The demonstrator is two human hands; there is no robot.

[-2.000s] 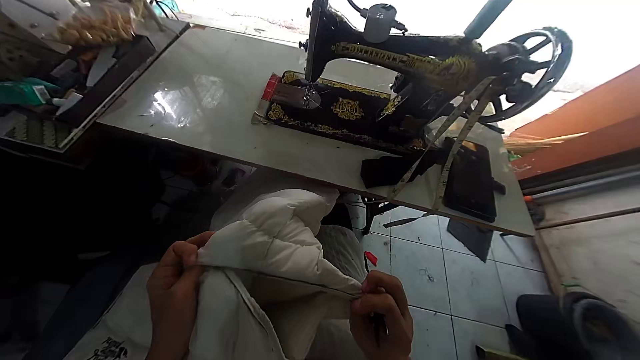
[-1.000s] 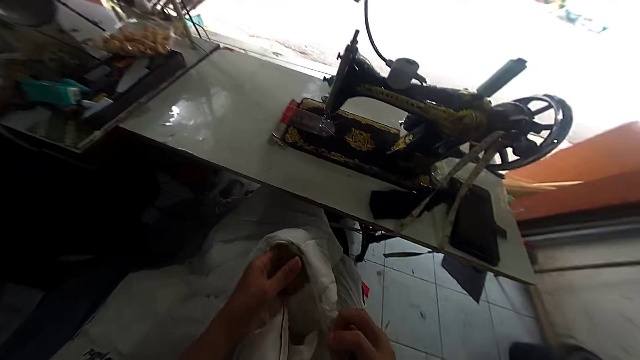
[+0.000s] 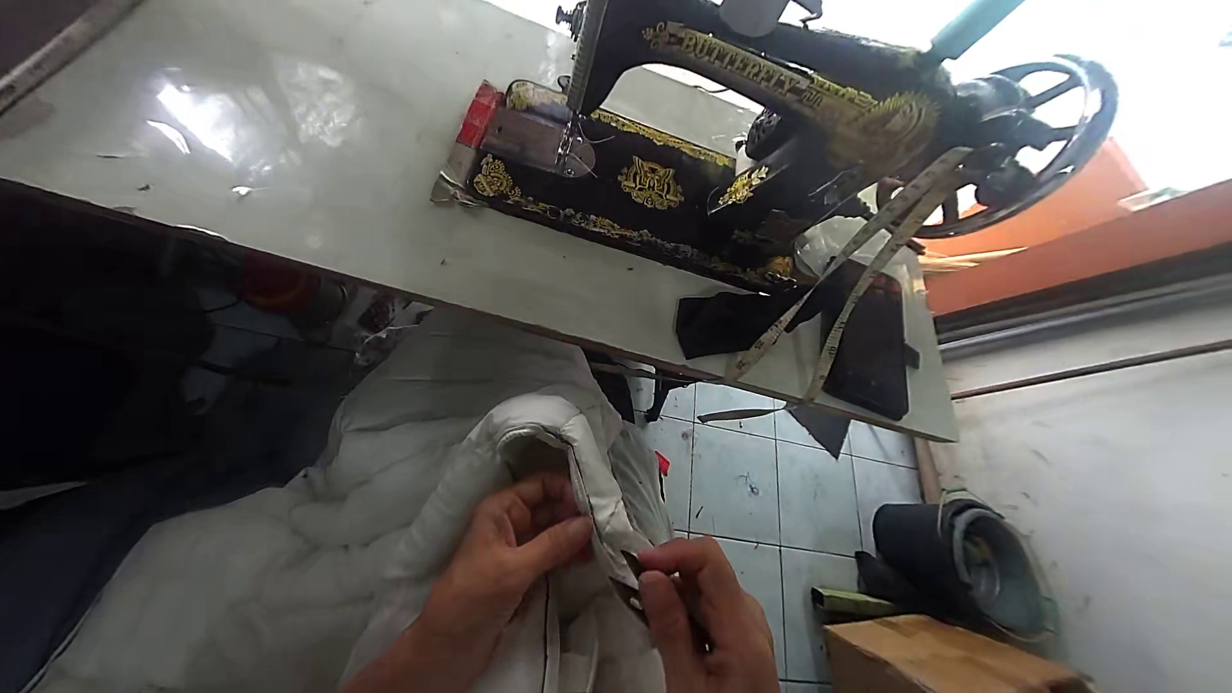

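Note:
A white padded garment [image 3: 279, 558] lies bunched below the table edge, with a dark-lined seam running along its curved opening. My left hand [image 3: 510, 549] pinches the inner side of that opening between thumb and fingers. At the lower right of it, my right hand [image 3: 707, 606] holds a small dark metal tool [image 3: 628, 582], perhaps thread snips, whose tip touches the seam edge. The rest of the tool is hidden in my fingers. Above stands a black sewing machine [image 3: 789, 87] with gold decoration and a handwheel.
The white tabletop [image 3: 366, 212] spans the upper view. On its right end lie a tape measure [image 3: 847, 279], a black cloth [image 3: 731, 322] and a dark phone-like object [image 3: 871, 351]. A cardboard box [image 3: 934, 654] and a dark bucket [image 3: 982, 558] stand on the tiled floor at the lower right.
Two seconds ago both hands held the seam stretched between them; now they are closer together at the curved opening. The small tool shows at the seam. The view has shifted.

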